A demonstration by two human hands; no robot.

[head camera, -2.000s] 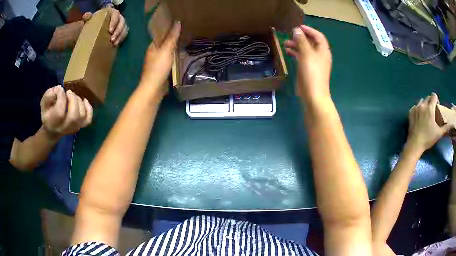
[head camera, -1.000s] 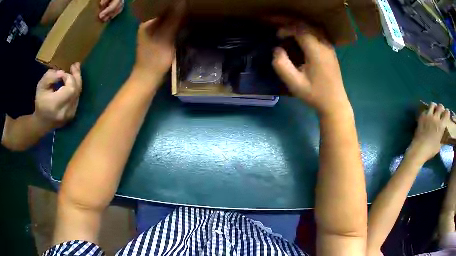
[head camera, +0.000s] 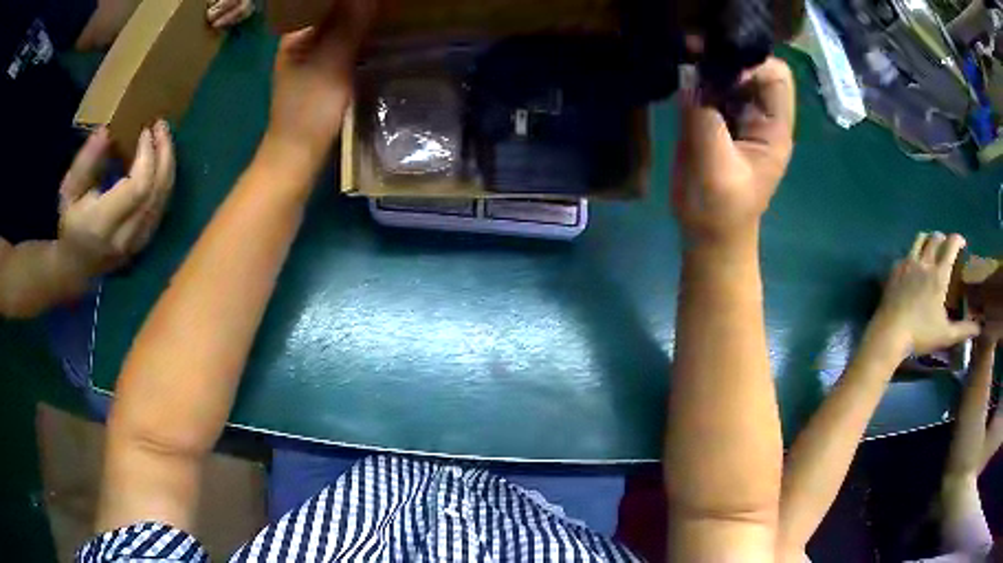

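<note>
An open brown mailer box (head camera: 495, 196) rests on a white bench scale (head camera: 533, 217), with its lid raised at the far side. In the box a shiny clear plastic bag (head camera: 416, 138) lies at the left and a black block, perhaps a power adapter (head camera: 528, 148), lies to its right. My left hand (head camera: 313, 94) is at the box's upper left corner, its fingers blurred against the lid. My right hand (head camera: 739, 148) is raised right of the box and holds a blurred black cable bundle (head camera: 735, 39).
At left a person's hands (head camera: 121, 198) are by a closed carton (head camera: 154, 66). At right another person's hand (head camera: 924, 297) is by a small box (head camera: 979, 291). A white power strip (head camera: 834, 72) and a wire pile (head camera: 918, 77) lie at the far right.
My right hand went into the box, and has lifted the black cable bundle out to the upper right. The bag and black block are now uncovered. The box sits slightly further left.
</note>
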